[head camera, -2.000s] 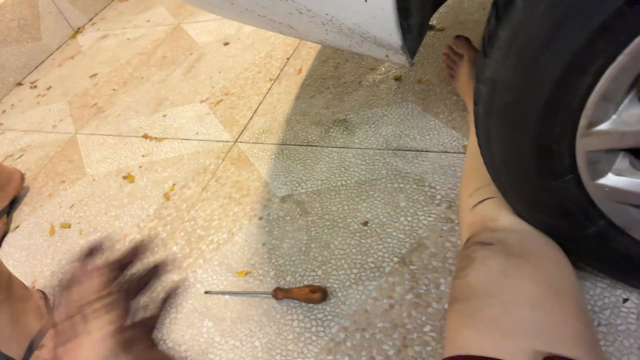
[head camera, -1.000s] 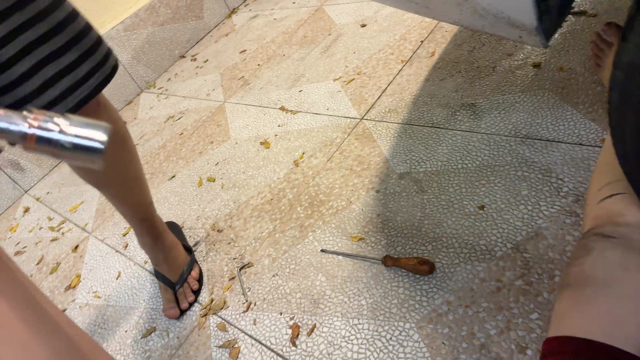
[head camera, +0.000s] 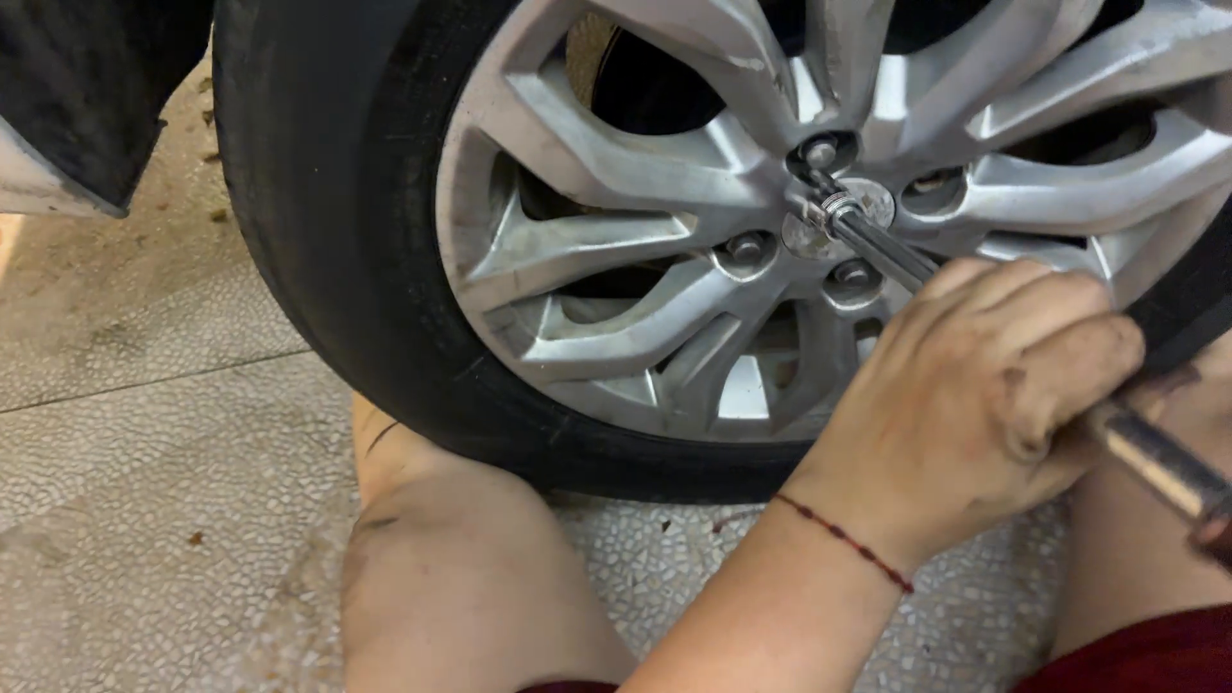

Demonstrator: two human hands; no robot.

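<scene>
My left hand (head camera: 1011, 375), with a thin red-and-black cord at its wrist, is closed around a metal wrench or bar (head camera: 885, 245). The bar slopes from the hub of a silver alloy wheel (head camera: 616, 173) to the lower right. Its chrome head (head camera: 835, 210) is in front of the centre cap (head camera: 871, 202), just below the upper wheel bolt (head camera: 821, 152); whether it touches that bolt cannot be told. Other wheel bolts show at the left (head camera: 746, 248) and below (head camera: 854, 274). The bar's far end is blurred at the right edge. My right hand is out of view.
A black tire (head camera: 337, 212) surrounds the wheel, close to my left knee (head camera: 433, 500). My right leg (head camera: 1116, 549) is at the lower right. A dark-and-white car body edge (head camera: 67, 183) hangs at upper left over the stone-chip floor (head camera: 144, 462).
The view has swung right to the wheel. The chrome tool end seen at the left a second ago is not there now; a bar is in my left hand. The screwdriver and other person have left view.
</scene>
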